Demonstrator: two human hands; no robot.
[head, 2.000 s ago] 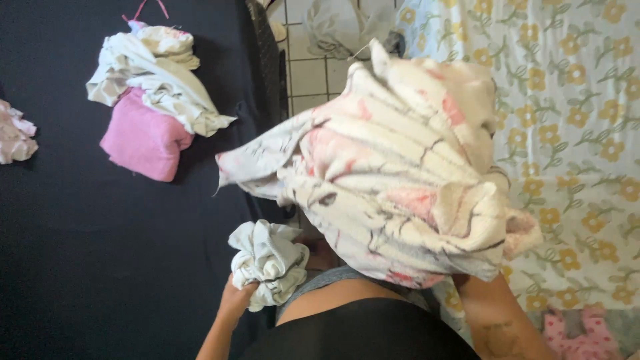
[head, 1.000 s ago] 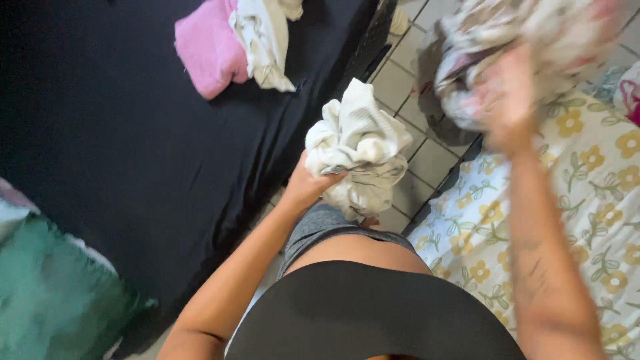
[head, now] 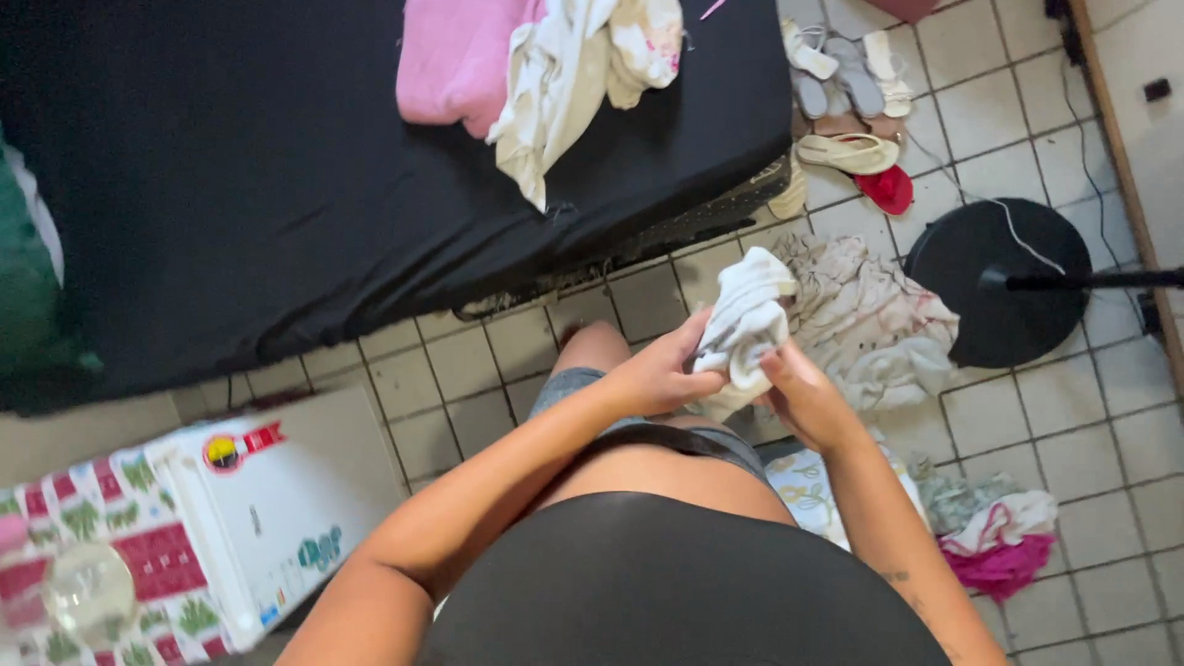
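Observation:
A crumpled white cloth (head: 747, 319) is held between both hands in front of my body. My left hand (head: 671, 370) grips its left side, and my right hand (head: 803, 393) pinches its lower right edge. Beyond them, on a bed with a black sheet (head: 277, 203), lie a folded pink cloth (head: 453, 65) and a crumpled off-white cloth (head: 555, 83). A patterned pale cloth (head: 860, 296) is heaped on the floor just past my right hand.
A round black stand base (head: 999, 277) with a cable rests on the tiled floor. Several sandals (head: 846, 153) lie beside the bed. Magenta and white cloths (head: 999, 555) are on the floor at right. A white appliance (head: 277, 499) with a patterned cover stands at lower left.
My right hand has let go of the large patterned cloth and come to the white cloth, which my left hand held before. A patterned pale cloth now shows on the floor. The view has swung considerably.

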